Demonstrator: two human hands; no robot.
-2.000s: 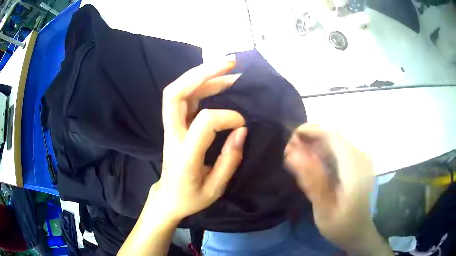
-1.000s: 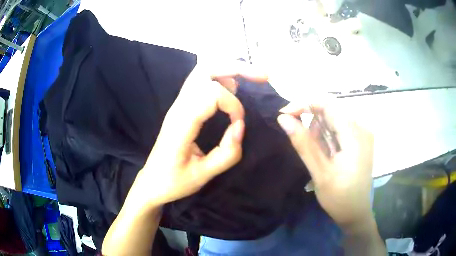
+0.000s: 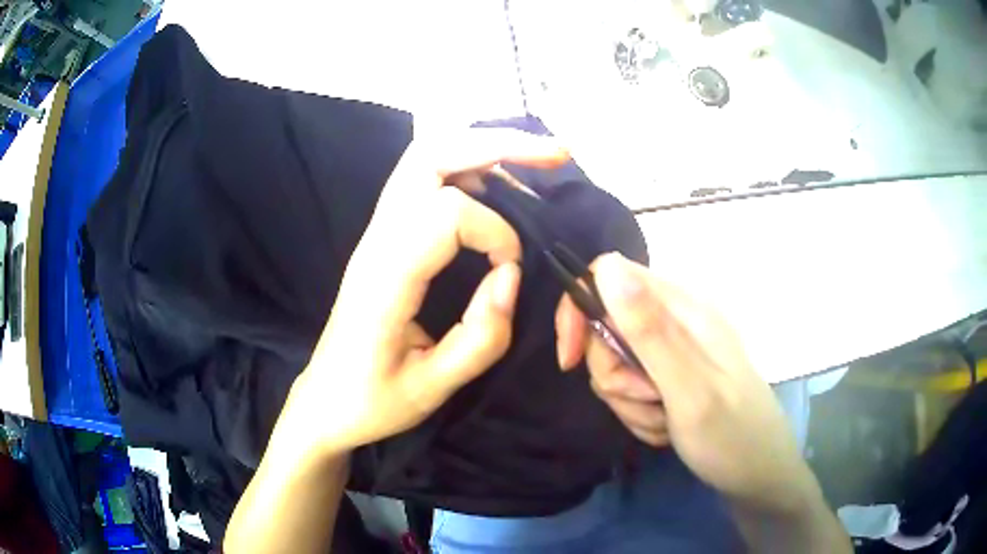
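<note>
A large dark garment lies over the left and middle of the table and hangs down toward my lap. My left hand pinches the garment between thumb and index finger, with its other fingers stretched over the cloth's upper edge. My right hand holds thread snips, with their dark blades pointing up and left over the cloth toward my left fingers. Whether the blade tips touch the cloth cannot be told.
The white table has a groove with dark lint. A round metal dial and shiny machine parts show at the top. Dark cut panels lie at the top right. A blue tray stands at the left.
The snips now show clearly in my right hand, extended across the cloth toward my left hand. My left hand keeps its pinch and has shifted slightly left since the first frame.
</note>
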